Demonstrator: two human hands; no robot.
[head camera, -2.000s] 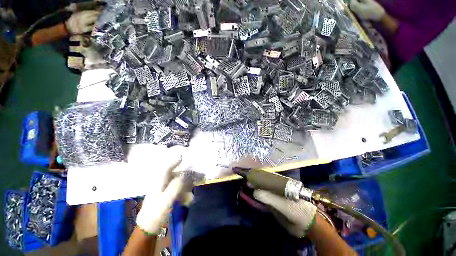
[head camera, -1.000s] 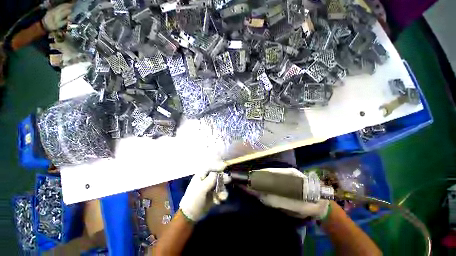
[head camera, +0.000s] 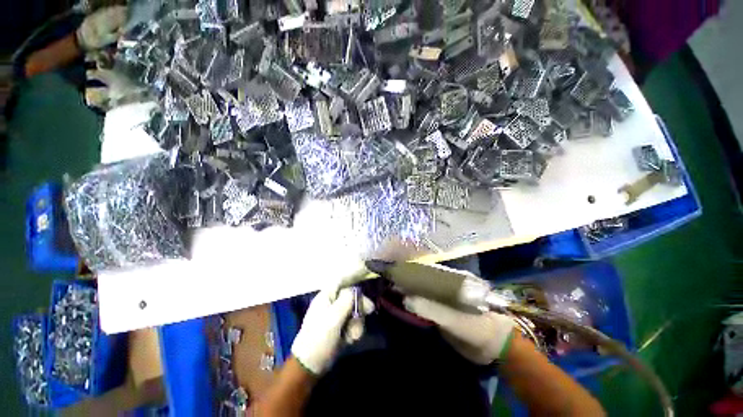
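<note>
My left hand (head camera: 327, 329), in a white knitted glove, is at the table's front edge with a small silver metal fitting (head camera: 357, 303) at its fingertips. My right hand (head camera: 466, 327), also gloved, holds the air screwdriver (head camera: 428, 283). Its dark nose points left and slightly up, just above my left fingertips. An air hose (head camera: 603, 335) curves from its rear to the lower right. A loose pile of thin shiny screws or rivets (head camera: 383, 215) lies just beyond the tool. Grey perforated metal brackets (head camera: 516, 164) are heaped across the table.
A clear bag of screws (head camera: 126, 213) lies at the table's left end. An open-end wrench (head camera: 641, 189) lies at the right end. Blue bins (head camera: 181, 358) stand below the front edge at left and right. Another worker's gloved hand (head camera: 102, 28) is at the upper left.
Since one second ago the driver's nose has tilted up and moved slightly left, and my right hand has shifted left. My left hand stays nearly in place, still with the small fitting.
</note>
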